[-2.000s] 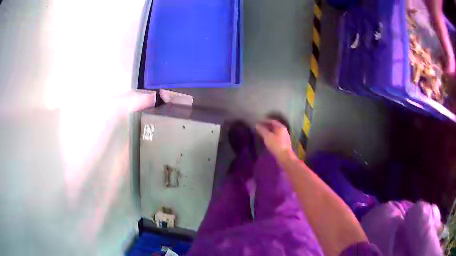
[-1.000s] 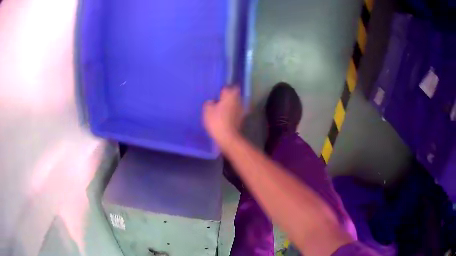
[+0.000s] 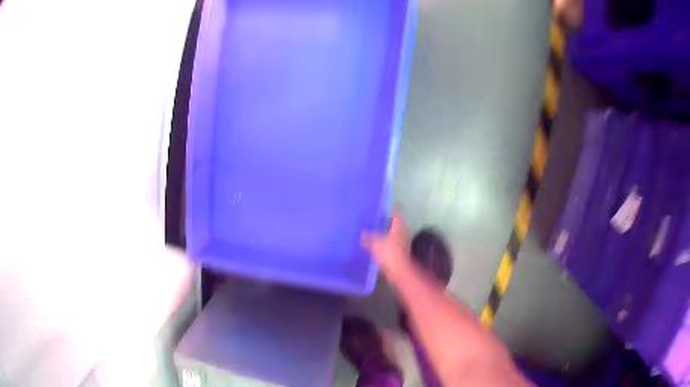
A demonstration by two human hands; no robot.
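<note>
A large shallow blue tray (image 3: 295, 136) with nothing in it fills the upper middle of the view. My right hand (image 3: 387, 240) is on the tray's lower right corner, with the fingers over the rim and the thumb side at the outer wall; it is slightly blurred. My left hand is not in view.
A grey metal box (image 3: 265, 332) stands below the tray. A bright, washed-out bench surface (image 3: 83, 189) is at left. Stacked blue trays (image 3: 620, 227) stand at right beyond yellow-black floor tape (image 3: 522, 204). A bit of another person's skin shows at the top right.
The tray came closer and fills more of the view than two seconds ago. My right hand went from free over my legs to the tray's right rim, and is now at its lower corner.
</note>
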